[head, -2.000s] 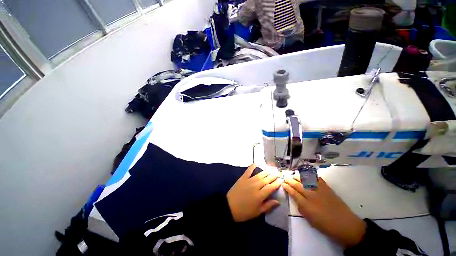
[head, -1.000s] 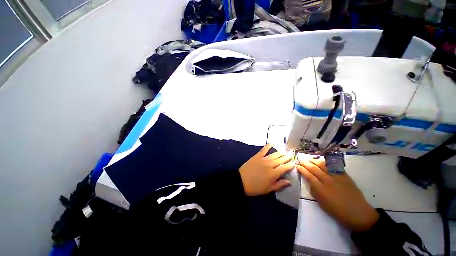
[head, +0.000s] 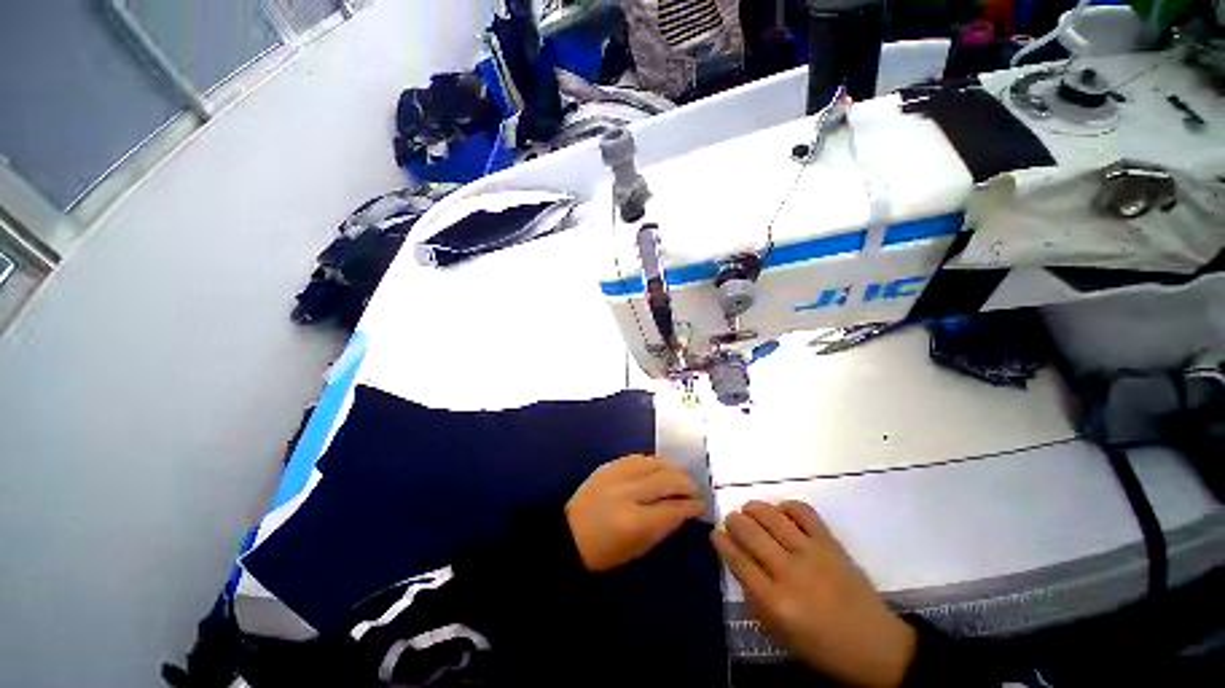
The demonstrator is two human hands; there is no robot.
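A large dark navy garment panel [head: 470,470] lies flat left of the needle, its right edge running down toward the table's front. A narrow pale strip [head: 681,437] runs from the needle area along that edge. My left hand [head: 637,511] rests on the panel, thumb and fingertips together at its right edge. My right hand [head: 810,587] lies just right of the edge, fingertips touching it; a grip cannot be made out. Both hands are below the presser foot and needle [head: 689,383] of the white sewing machine [head: 793,215].
A grey block [head: 730,379] sits right of the needle. Thread snips [head: 857,336] and a dark cloth piece [head: 990,352] lie under the machine arm. A measuring tape strip [head: 940,609] runs along the front edge. Dark bundles [head: 370,255] are beyond the table's left side; a person [head: 683,40] is behind.
Both hands have moved from beside the needle down along the panel's right edge toward the front. The view has shifted, showing more of the machine's right side and the snips.
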